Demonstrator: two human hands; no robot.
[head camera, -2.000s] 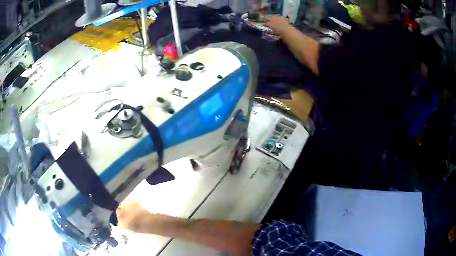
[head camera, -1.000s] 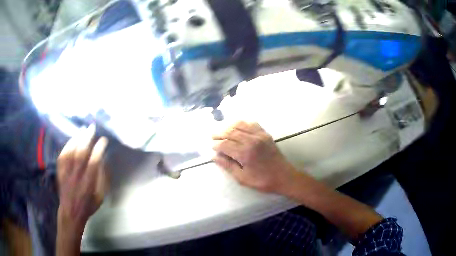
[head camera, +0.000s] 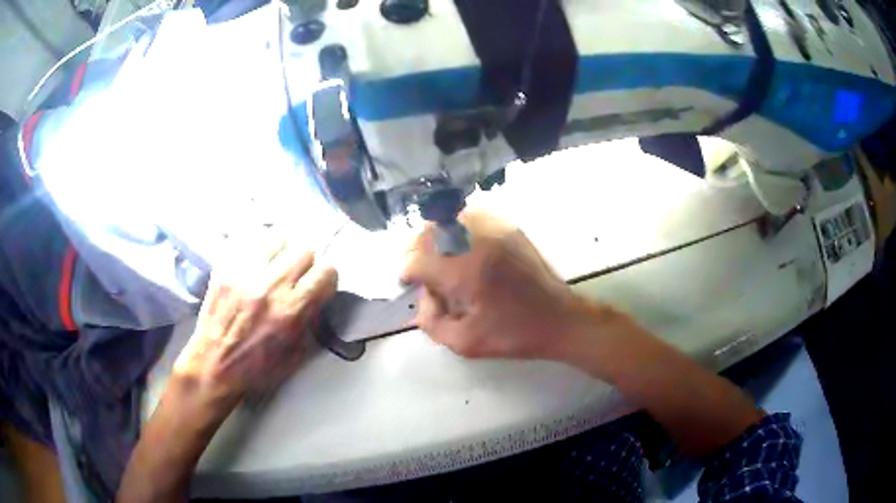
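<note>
The sewing machine head (head camera: 422, 88), white with a blue stripe, fills the top of the view. My right hand (head camera: 491, 295) is just below the needle area, its fingers curled close to a small grey metal part; whether it holds anything is hidden. My left hand (head camera: 265, 319) is palm down at the edge of the pale grey cloth (head camera: 147, 275), left of the needle. Its fingertips are near the lamp glare, and I cannot tell whether they pinch cloth. Needle and presser foot are mostly hidden.
Dark grey cloth with an orange-red strip (head camera: 67, 287) is heaped at the far left. The machine bed (head camera: 393, 413) has a dark seam and a ruler-marked front edge. A dark band (head camera: 526, 69) wraps the head. A labelled panel (head camera: 845, 239) is at the right.
The view has swung down and closer to the needle area. My left hand has moved right, towards the needle. My right hand has moved up close under the head, its fingers more curled.
</note>
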